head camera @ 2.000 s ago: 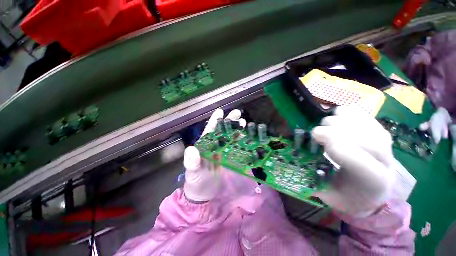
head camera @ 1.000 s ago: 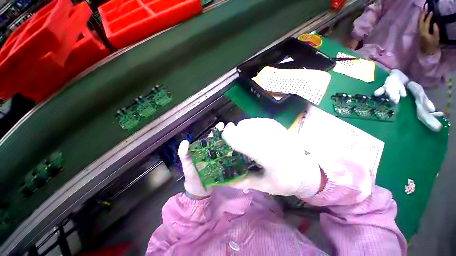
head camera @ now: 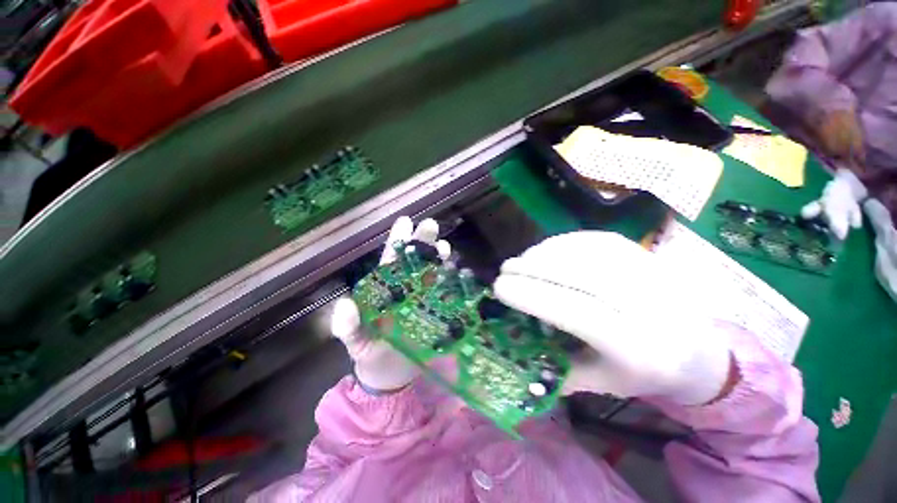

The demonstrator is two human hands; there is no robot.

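A populated green circuit board point(head camera: 462, 339) is held in the air in front of my smock, component side up and tilted. My gloved left hand point(head camera: 379, 344) grips its left end, thumb at the near edge and fingertips behind the far edge. My gloved right hand point(head camera: 629, 319) is over the board's right part, its fingertips at the upright parts; the hand hides some of that end. Under the right hand, the palm side is partly hidden.
Boards lie on the green conveyor point(head camera: 423, 128) beyond a metal rail. Red divided bins point(head camera: 148, 69) stand behind it. At right, the green table point(head camera: 846, 334) holds a black tray point(head camera: 688, 123), sticker sheets, a record sheet point(head camera: 738, 285), another board point(head camera: 777, 239) and white gloves point(head camera: 842, 201). A person in pink sits beyond.
The view has swung left. My right hand has shifted toward the board's right end, uncovering more of the board, which now tilts down to the right. The far person's bare hand has moved near the gloves.
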